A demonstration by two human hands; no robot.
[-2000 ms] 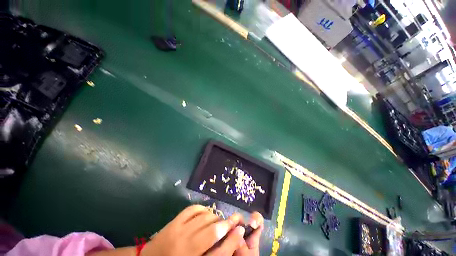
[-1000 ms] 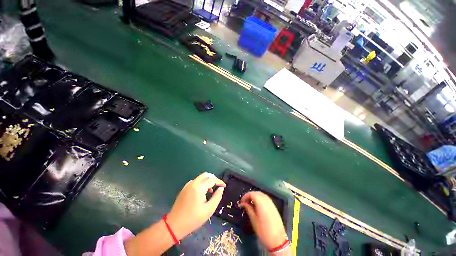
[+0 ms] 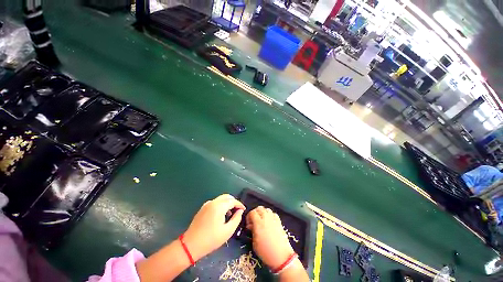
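Observation:
My left hand is at the lower centre, thumb and fingers curled around a small black housing, mostly hidden by the fingers. My right hand is over the small black parts tray, fingers bent down, its fingertips close beside my left fingertips. Whether it pinches a small part cannot be seen. A few small pale contacts show in the tray by my right hand; the hand hides much of the inside. A heap of tan metal slivers lies at the tray's near edge.
Large black blister trays lie left, one pocket holding pale-gold bits. Two black housings lie singly on the green belt. Yellow tape and dark housings are right of the tray. A white board lies across the belt.
From working together below the tray, my hands moved apart, the right to the tray; it has since moved left, close to my left hand. The view has swung; the belt's housings shifted rightward.

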